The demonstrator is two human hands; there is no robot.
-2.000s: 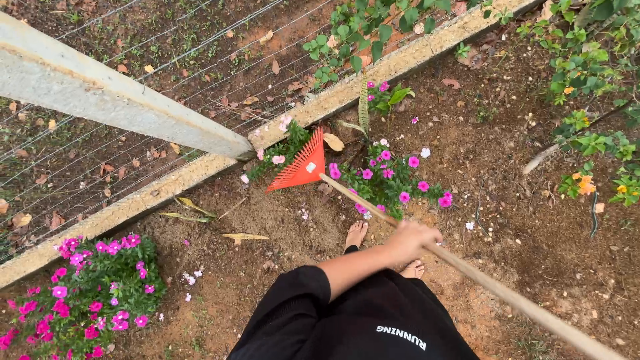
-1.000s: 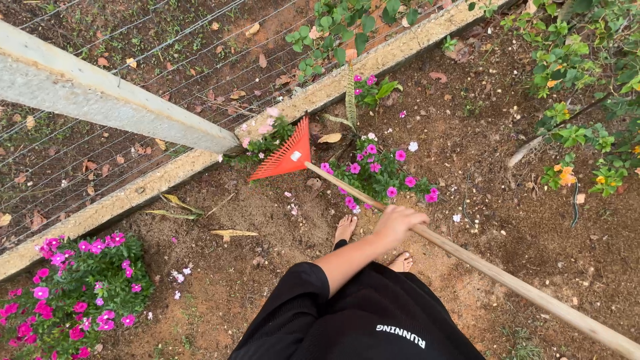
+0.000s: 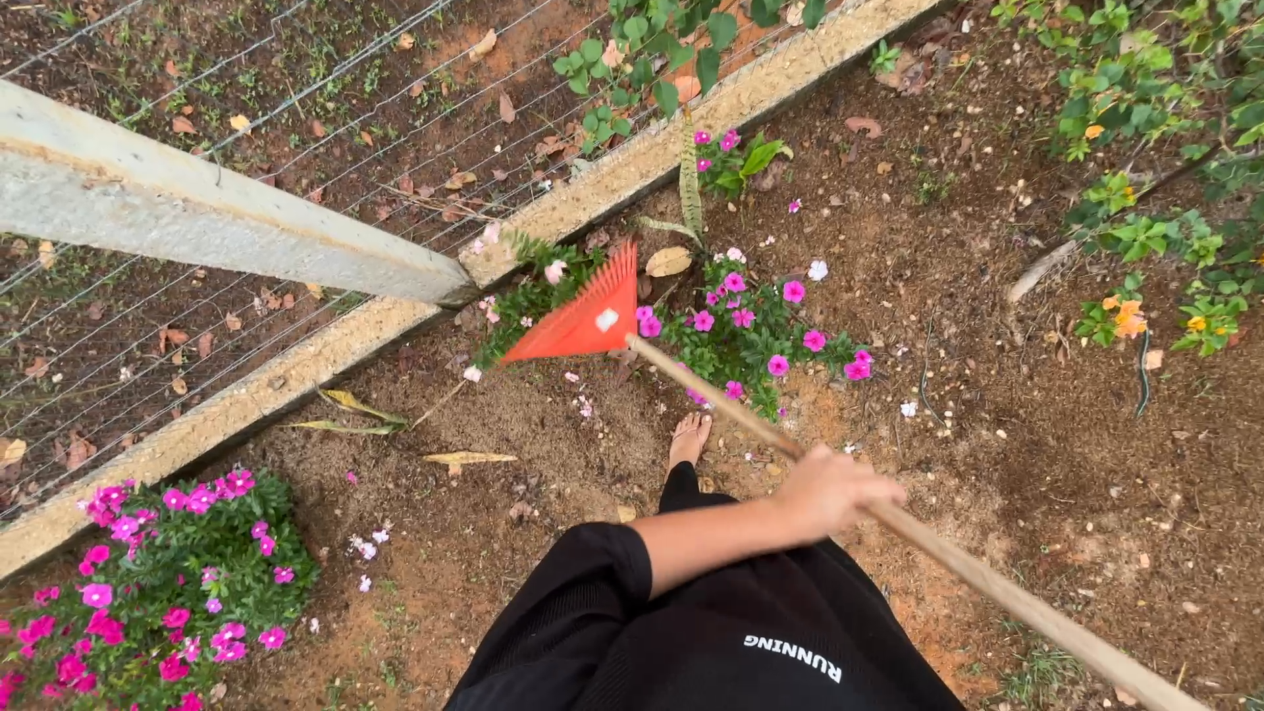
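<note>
My left hand [image 3: 829,494] is closed around the wooden handle [image 3: 987,573] of a leaf rake. The handle runs from the lower right up to the orange-red fan head [image 3: 588,314], whose tines point up and left. That head lies over a small plant with pale pink flowers [image 3: 538,286], near the foot of the concrete post. Close to its right side are a dry brown leaf [image 3: 669,261] and a plant with magenta flowers [image 3: 736,316]. My right hand is out of view.
A concrete post [image 3: 247,217] and wire fence stand at the upper left, along a low concrete curb [image 3: 227,400]. A magenta-flowered bush [image 3: 188,583] grows lower left, a leafy shrub [image 3: 1136,109] upper right. Yellowed leaves [image 3: 469,458] lie on the soil. One bare foot [image 3: 689,437] shows.
The rake head remains near the post and the pale pink flowers, with my left hand still on the handle. Two feet showed earlier; one shows now.
</note>
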